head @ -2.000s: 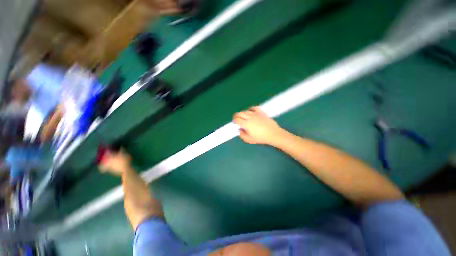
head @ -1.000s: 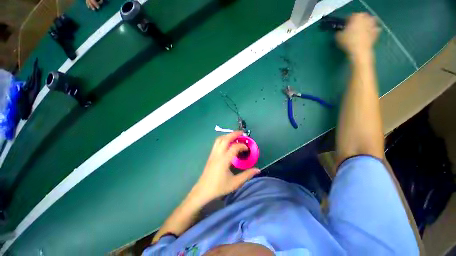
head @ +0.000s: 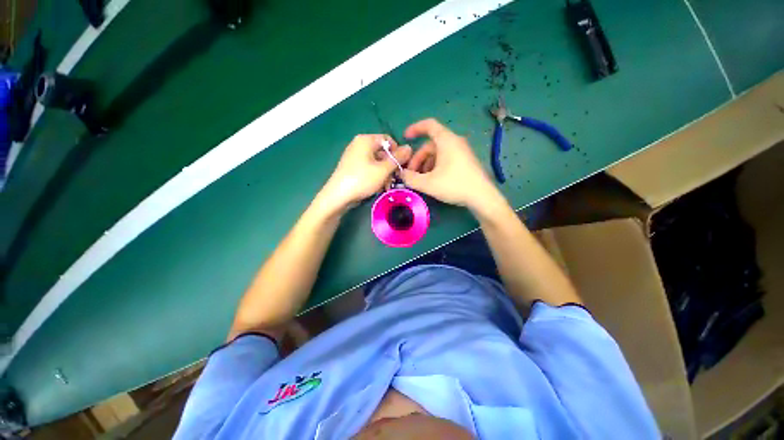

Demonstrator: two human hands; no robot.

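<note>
The hair dryer body (head: pixel 401 218) shows end-on as a bright pink ring near the bench's front edge. My left hand (head: pixel 364 172) and my right hand (head: pixel 443 168) meet at the wired neck just above the ring. The fingers of my left hand pinch at a white-sleeved lead (head: pixel 391 155). My right fingertips are at the neck and wires. Thin dark wires stick up past the hands. The fingers hide most of the neck.
Diagonal cutters (head: pixel 505 112) with blue grips lie right of my hands, with black trimmings (head: pixel 499 73) above them. A black handle shell (head: pixel 591 39) lies at upper right. An open carton (head: pixel 602 249) of black parts stands at right. Another dryer (head: pixel 64 93) is on the belt at upper left.
My right hand has come back from the upper right to the dryer's neck. My left hand has moved from the ring up to the white lead. The belt dryers have moved toward upper left.
</note>
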